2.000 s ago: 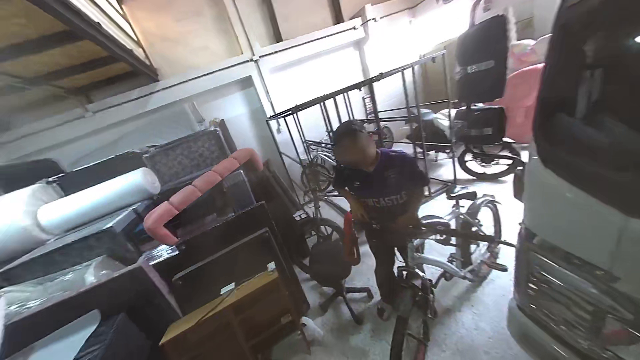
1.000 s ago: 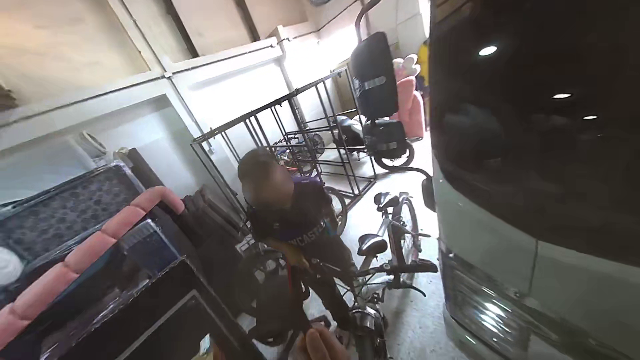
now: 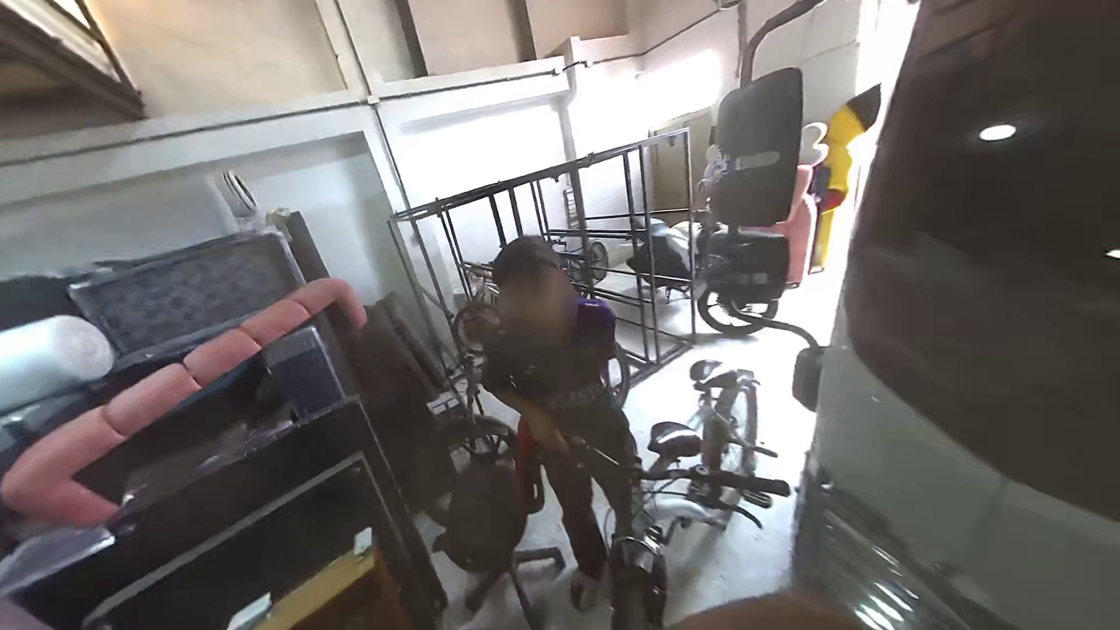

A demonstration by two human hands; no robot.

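Observation:
A blurred, skin-toned shape, probably part of my right hand (image 3: 770,612), shows at the bottom edge, too little of it to tell how the fingers are or whether they hold anything. It is nearest to a bicycle (image 3: 639,556), whose black handlebar (image 3: 717,479) and front wheel point toward me. My left hand is out of view. Behind the handlebar stands another person (image 3: 560,350) in a dark top with purple at the shoulder, one hand low near the bicycle. A black swivel chair (image 3: 486,516) is beside the person. A second bicycle's saddle (image 3: 713,372) shows behind.
A large vehicle (image 3: 945,507) with black mirrors (image 3: 759,149) fills the right side. Stacked furniture (image 3: 236,490), a pink padded tube (image 3: 223,354) and a white plastic roll (image 3: 61,354) crowd the left. A black metal frame (image 3: 647,254) stands behind the person, near a parked motorcycle (image 3: 739,306).
A hand seen at the bottom centre a second ago has mostly dropped out of the picture. The view has swung right, then partly back left. The person still stands by the bicycle.

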